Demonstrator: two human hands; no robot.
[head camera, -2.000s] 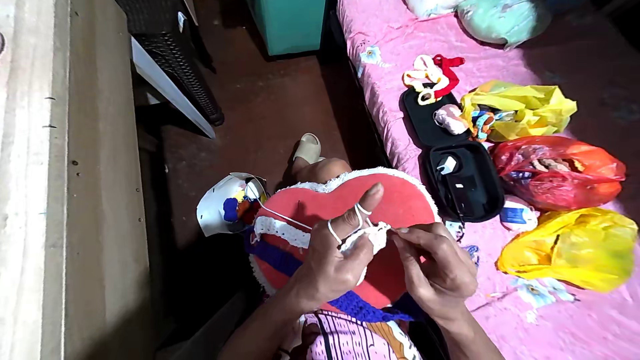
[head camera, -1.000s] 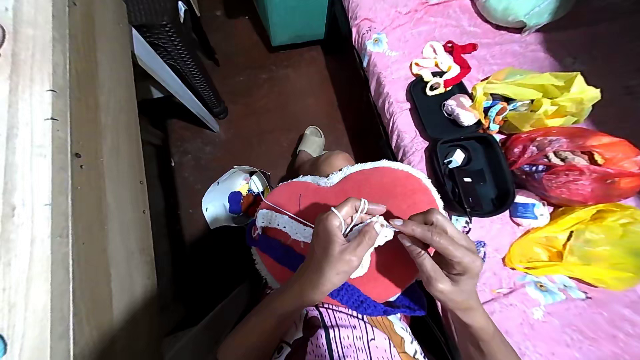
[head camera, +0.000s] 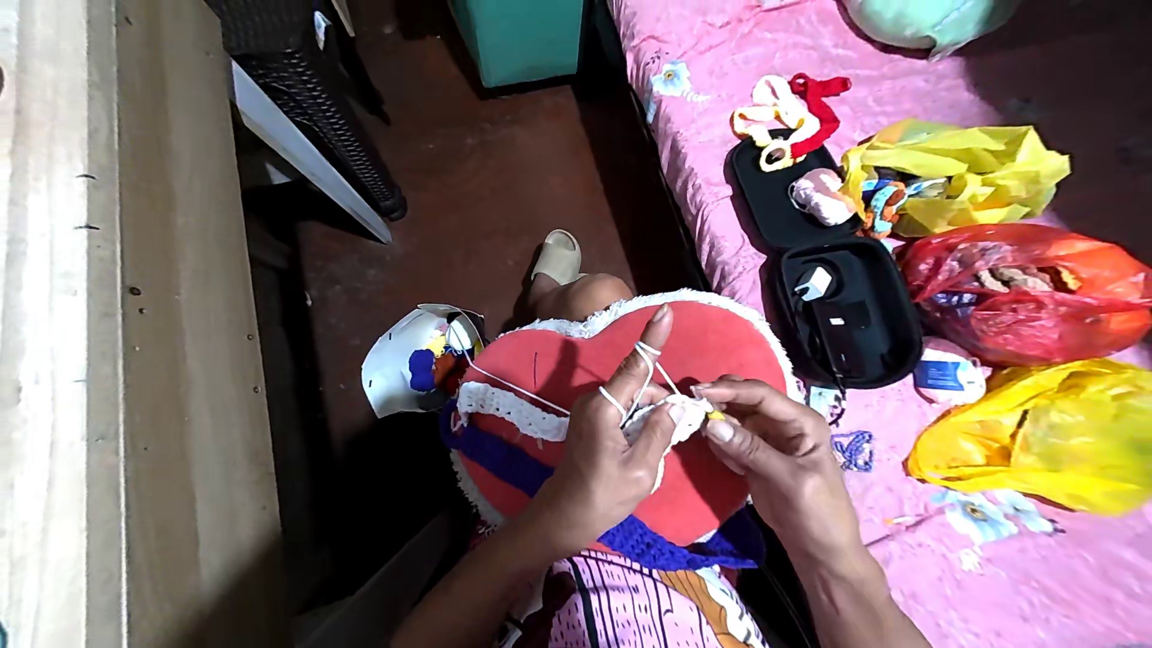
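White crochet work (head camera: 679, 418) is pinched between thumb and fingers of my left hand (head camera: 616, 441), with white yarn looped around that hand's raised index finger. My right hand (head camera: 778, 441) grips a small tool at the work's right edge; only a yellow bit shows, probably a crochet hook. Both hands are above a red heart-shaped cushion (head camera: 558, 360) with fluffy white trim on my lap. A white crocheted strip (head camera: 513, 411) and a dark blue crocheted band (head camera: 495, 457) lie across the cushion. The yarn runs left to a white container (head camera: 387, 369) holding colored yarn.
On the pink bedsheet (head camera: 675, 171) at right are an open black case (head camera: 850, 315), a yellow plastic bag (head camera: 981, 171), a red plastic bag (head camera: 1035, 297), another yellow bag (head camera: 1035, 441) and yarn balls. A wooden surface (head camera: 180, 360) borders the left; a teal bin (head camera: 522, 40) stands on the floor.
My left index finger, bent a second ago, is now raised with the yarn around it. Both hands stay at the crochet work.
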